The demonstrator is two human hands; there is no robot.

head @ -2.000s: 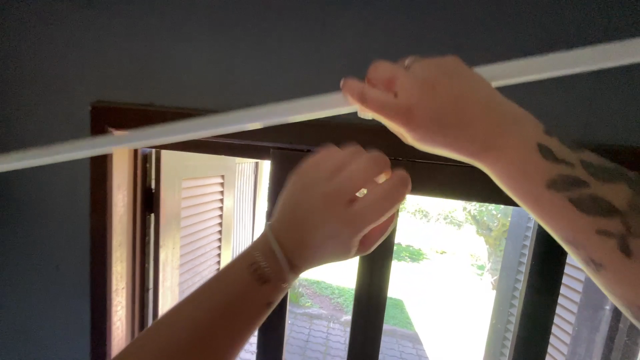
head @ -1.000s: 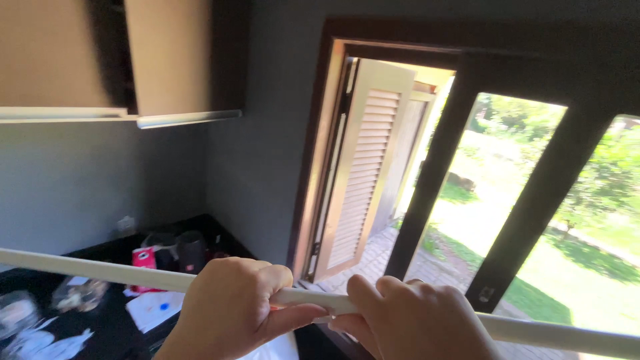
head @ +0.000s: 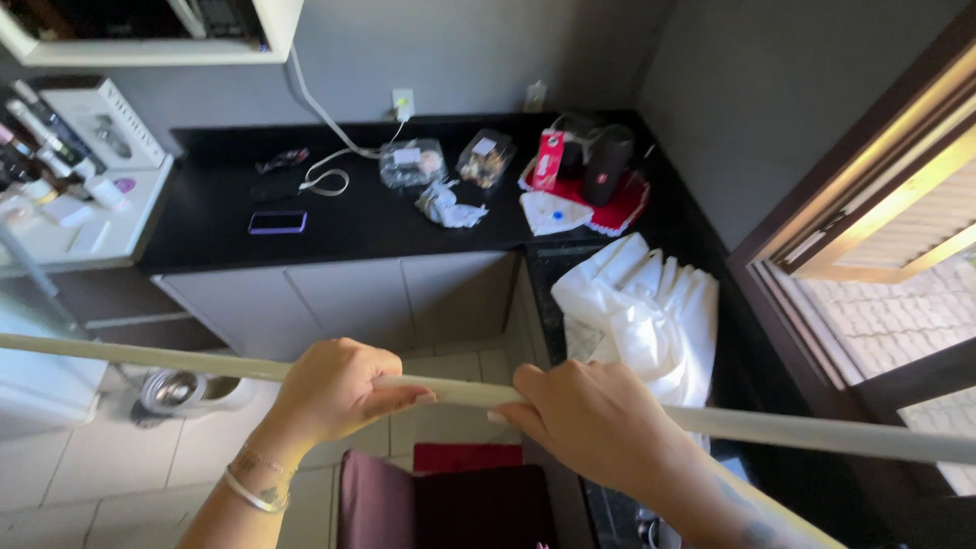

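Observation:
A long white curtain rod [head: 808, 435] runs across the whole view, roughly level and sloping down a little to the right. My left hand [head: 339, 389] is closed around it left of centre, thumb along the rod. Right of centre, my right hand [head: 587, 412] grips the same rod, with a short bare stretch between the two. Beyond my right hand, a heap of white pleated fabric [head: 648, 313] lies on the black countertop. Both ends of the rod are outside the view.
A dark chair [head: 457, 503] stands below my hands. On the black counter [head: 351, 229] are a phone [head: 277, 222], clear plastic boxes [head: 412, 162], a red carton [head: 547, 159] and a black cylindrical speaker [head: 608, 165]. A wood-framed window [head: 823, 183] is at the right; pet bowls [head: 179, 390] stand on the floor.
Two seconds ago the rod was up by the top of the window frame, my left hand off it. Both hands now hold it lower. The view has swung down and left to the counter.

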